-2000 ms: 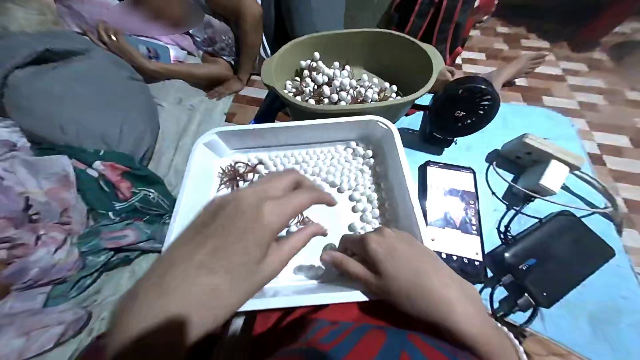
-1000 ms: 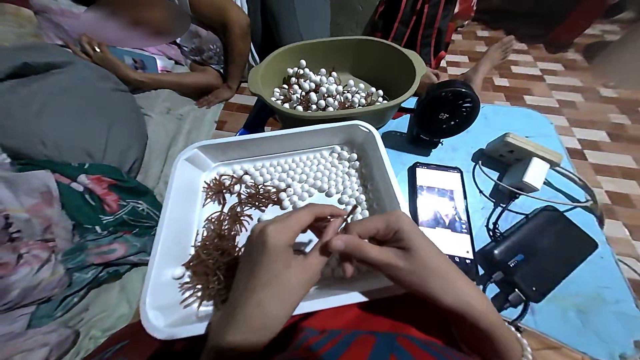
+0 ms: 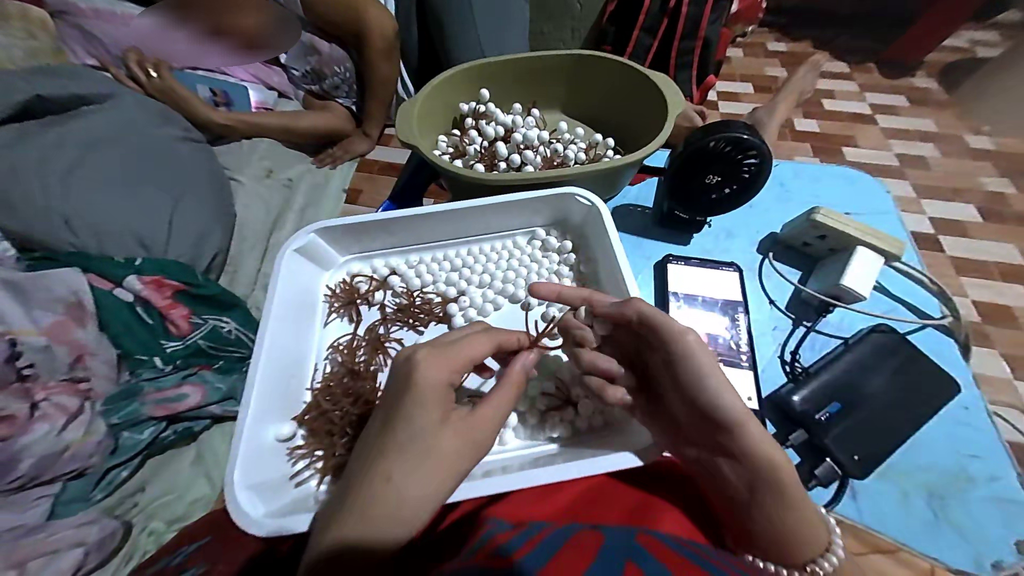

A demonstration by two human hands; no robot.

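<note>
My left hand pinches a small brown branched stem between thumb and finger, above the white plastic tray. Close on its right, my right hand has its index finger stretched out; a white bead shows by its curled fingers, and whether they grip it I cannot tell. White round beads cover the upper and right parts of the tray. Brown branched stems lie heaped along its left side. More beads and stems under my right hand are partly hidden.
An olive plastic basin behind the tray holds stems tipped with white beads. On the blue tabletop are a small black fan, a lit phone, a power strip with cables and a black power bank. A person sits at the upper left.
Two seconds ago both hands were apart over the tray; one second ago their fingertips were together. Now the right hand's index finger is extended and its fingers are spread a little away from the left.
</note>
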